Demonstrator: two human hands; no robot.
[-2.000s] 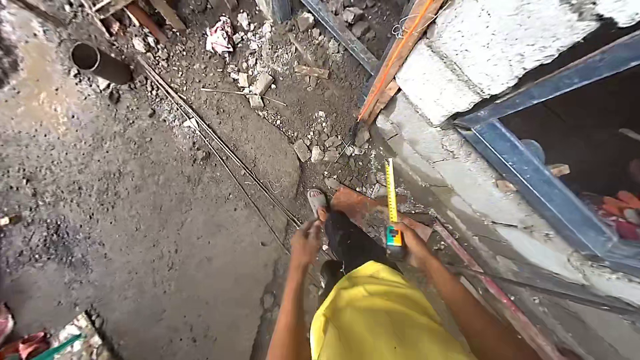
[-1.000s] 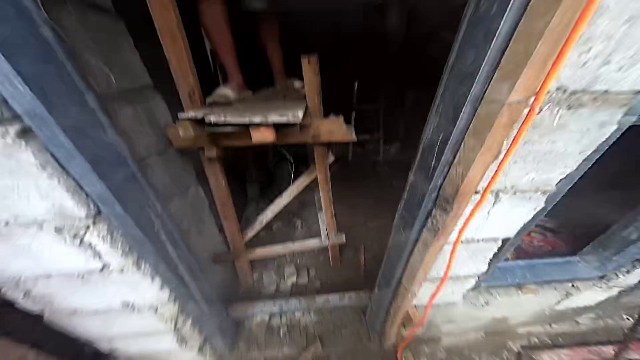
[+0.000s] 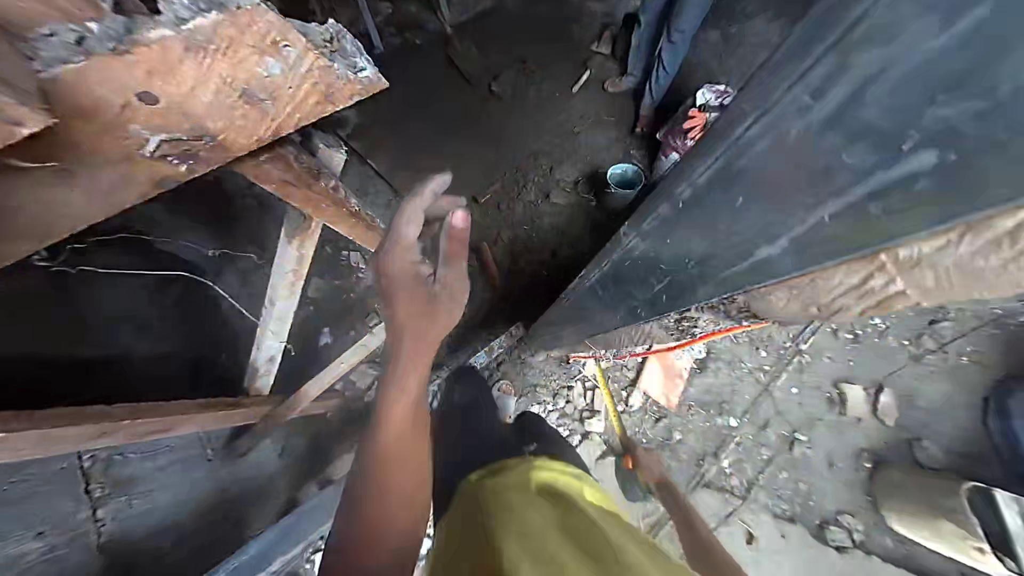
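My left hand [image 3: 424, 260] is raised in mid-view with its fingers apart and slightly curled, holding nothing. Left of it is the wooden scaffold, with a cross brace [image 3: 324, 192] behind the wrist side and a thick mortar-crusted board [image 3: 192, 104] at upper left. Lower right, my right hand [image 3: 644, 464] grips a tape measure [image 3: 628, 480]. Its yellow blade [image 3: 610, 400] extends upward from the hand toward an orange hose or cord [image 3: 680, 344] by the foot of the dark metal door frame [image 3: 720, 192].
Beyond the doorway stand a person's legs in jeans [image 3: 660, 48], beside a bucket [image 3: 625, 178] and a sack [image 3: 684, 132]. Rubble [image 3: 580, 408] lies around my feet. A tile or board piece [image 3: 666, 376] is near the frame. A pale container [image 3: 928, 512] lies at lower right.
The view has moved from the yard to the doorway and close to the scaffold. My left hand, low beside my body two seconds ago, is now raised. The tape measure remains in my right hand.
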